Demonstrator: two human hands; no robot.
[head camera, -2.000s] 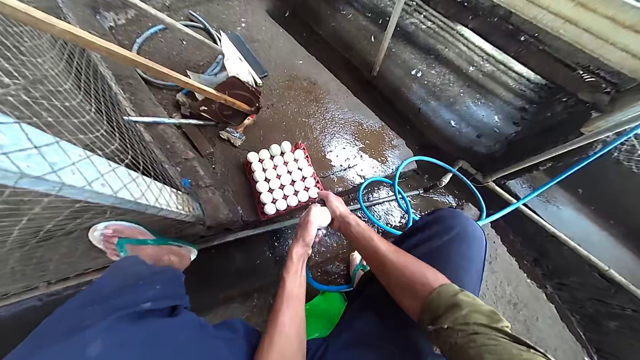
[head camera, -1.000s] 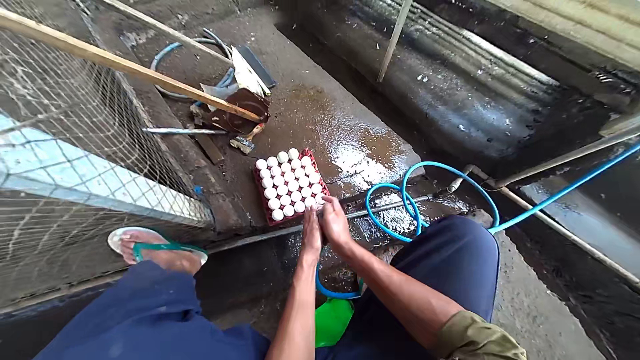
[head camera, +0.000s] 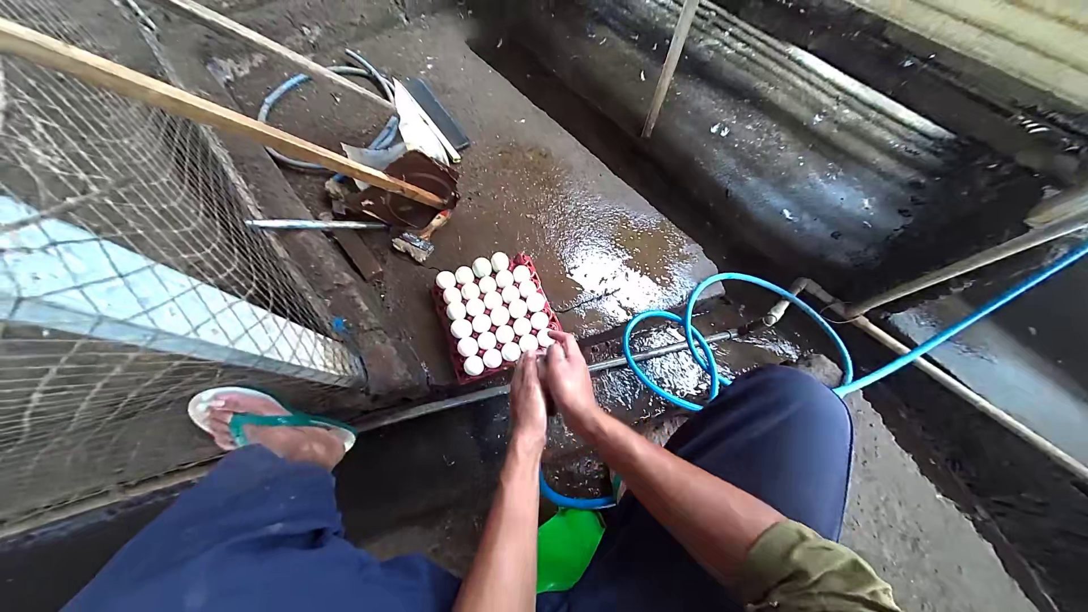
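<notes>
A red plastic egg tray (head camera: 544, 293) filled with rows of white eggs (head camera: 481, 324) lies on the wet concrete floor, in the middle of the head view. At its near right corner my left hand (head camera: 529, 395) and my right hand (head camera: 568, 378) are held together, palms facing, fingers pointing toward the tray. The right fingertips come close to the nearest eggs. No egg shows between the palms, but the inner sides of both hands are hidden, so I cannot tell whether they hold anything.
A blue hose (head camera: 697, 289) loops right of the tray, by a metal pipe (head camera: 663, 350). Something green (head camera: 568, 548) is below my hands. Wire netting (head camera: 170, 195) stands left. A wooden pole (head camera: 221, 110) and a coiled grey-blue hose (head camera: 274, 100) are behind the tray.
Two seconds ago a white egg showed in my hands at the tray's near edge; no egg is visible between them now. The hands have come together, palm to palm.
</notes>
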